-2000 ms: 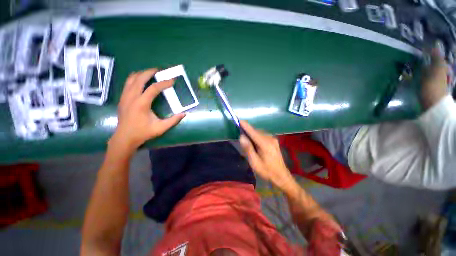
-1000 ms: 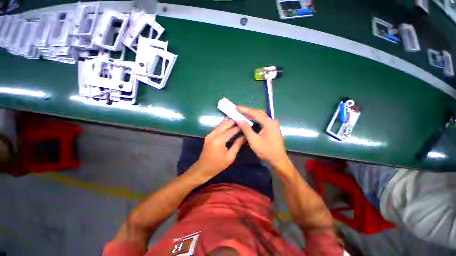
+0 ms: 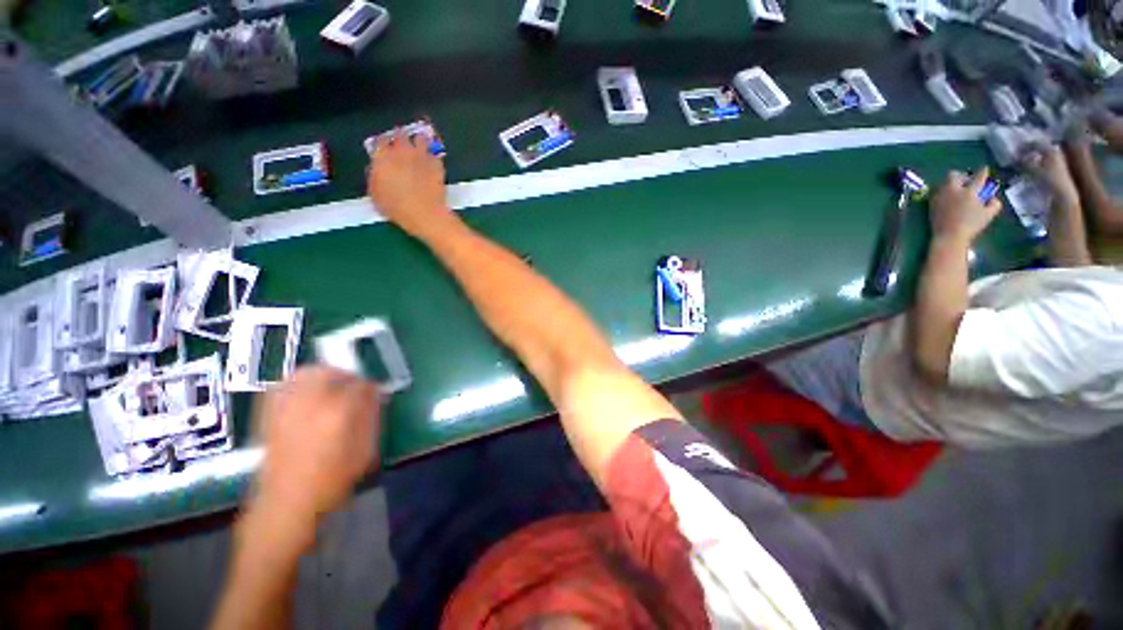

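Note:
My left hand [image 3: 318,425] is blurred, over the bench's front edge. Its fingers meet the lower left of a white front frame [image 3: 392,357]; I cannot tell whether they grip it. My right hand [image 3: 409,185] reaches over the metal rail to the belt, its fingers closed on a unit housing [image 3: 422,131] with blue and red parts. A set-aside unit [image 3: 680,297] lies alone on the green bench, right of my right arm. The mallet from before cannot be made out; a small dark bit shows beside my forearm.
White frames [image 3: 138,308] lie in overlapping piles at left. A metal post [image 3: 117,148] rises at upper left. Open housings [image 3: 292,169] and white cases [image 3: 622,96] lie on the belt. At right sits a person in a pale shirt [image 3: 1034,351], near a black-handled tool [image 3: 893,234].
My hands have parted. My right hand has moved up and left to the belt, my left hand left along the bench. The white piece they held together no longer shows in them. The view has shifted.

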